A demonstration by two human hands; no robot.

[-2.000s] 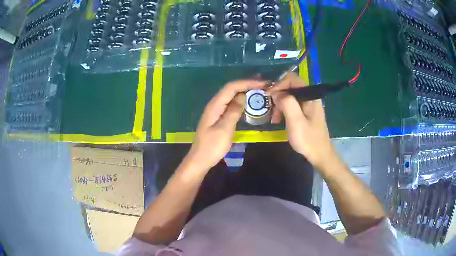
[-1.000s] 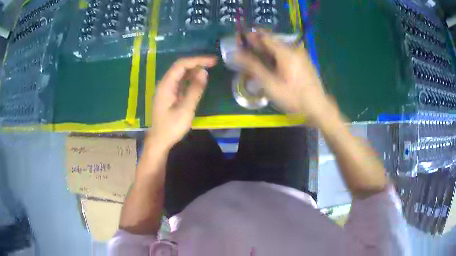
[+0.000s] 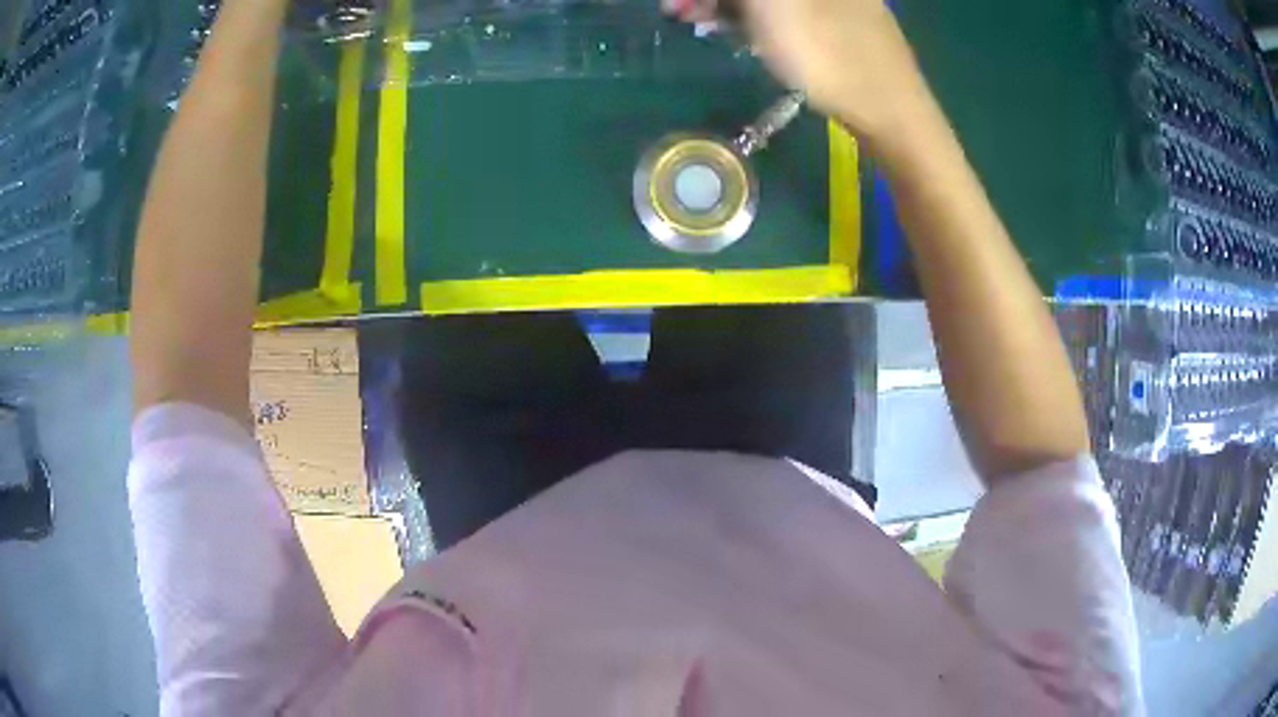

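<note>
The round test fixture point(image 3: 697, 191), a silver disc with a brass-gold ring and pale centre, lies on the green mat with nothing on it. Its silvery stem point(image 3: 770, 122) runs up and right toward my right wrist. My right hand point(image 3: 803, 39) is at the top edge, partly cut off, beyond the fixture. A small reddish and dark thing shows at its fingers, too cut off to name. My left hand is out of the picture past the top edge; only my left forearm shows. The blister tray point(image 3: 561, 53) is mostly cut off at the top.
Side trays point(image 3: 56, 182) stand at the left, and more trays point(image 3: 1191, 252) at the right. Yellow tape point(image 3: 638, 287) runs along the mat's front edge, with blue tape point(image 3: 1121, 289) at right. Cardboard boxes point(image 3: 311, 434) sit below at left, and stacked trays point(image 3: 1191, 539) at lower right.
Both hands have moved up and away toward the trays, the left out of the picture. The round component has left the fixture, which is now uncovered. The whole view has shifted, so the bench sits higher.
</note>
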